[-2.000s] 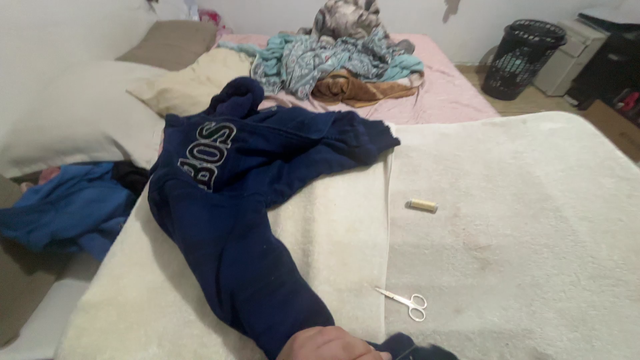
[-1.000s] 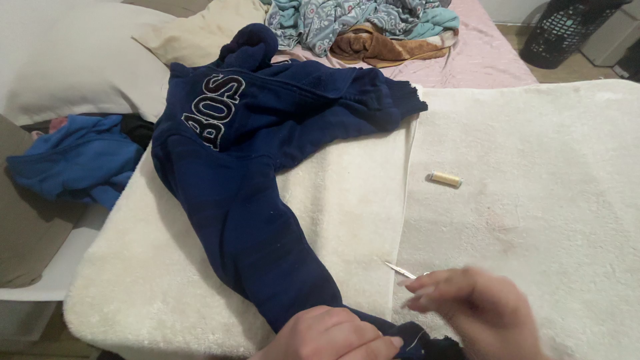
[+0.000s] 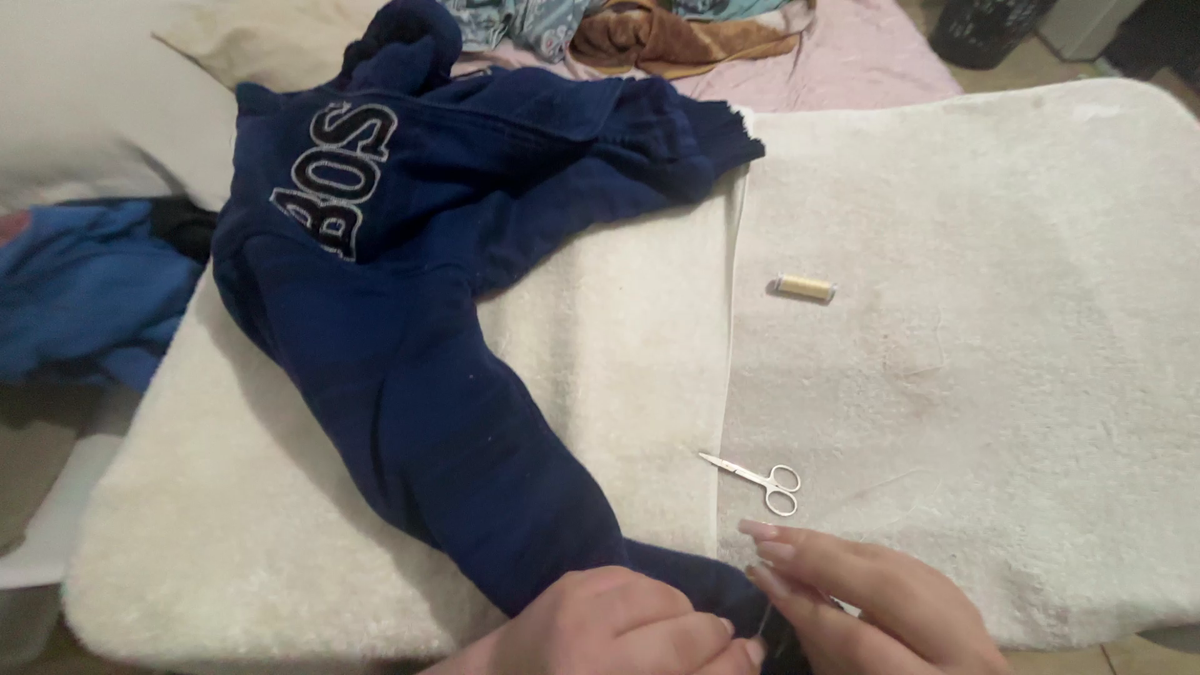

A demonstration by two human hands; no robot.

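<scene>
A navy blue sweatshirt with outlined appliqué letters [image 3: 403, 309] lies across the cream fleece blanket. My left hand [image 3: 628, 623] grips the fabric at the end of its lower sleeve, at the bottom of the view. My right hand [image 3: 862, 595] is close beside it, fingers bent over the dark fabric; a thin light line, perhaps a needle or thread, shows between the hands. Whether the right fingers pinch it cannot be made out. Small metal scissors [image 3: 757, 480] lie just above my right hand. Farther up rests a spool of pale yellow thread [image 3: 804, 287].
The cream fleece blanket [image 3: 1012, 281] has a raised seam left of the spool. Pillows [image 3: 75, 103] and blue clothing [image 3: 84, 291] lie at the left. Behind are a pink sheet [image 3: 862, 56], a brown blanket [image 3: 675, 37] and a black basket [image 3: 984, 28].
My right hand, out of view two seconds ago, came in beside my left and has moved down off the scissors' handles, which show again. The view has moved closer to the sweatshirt.
</scene>
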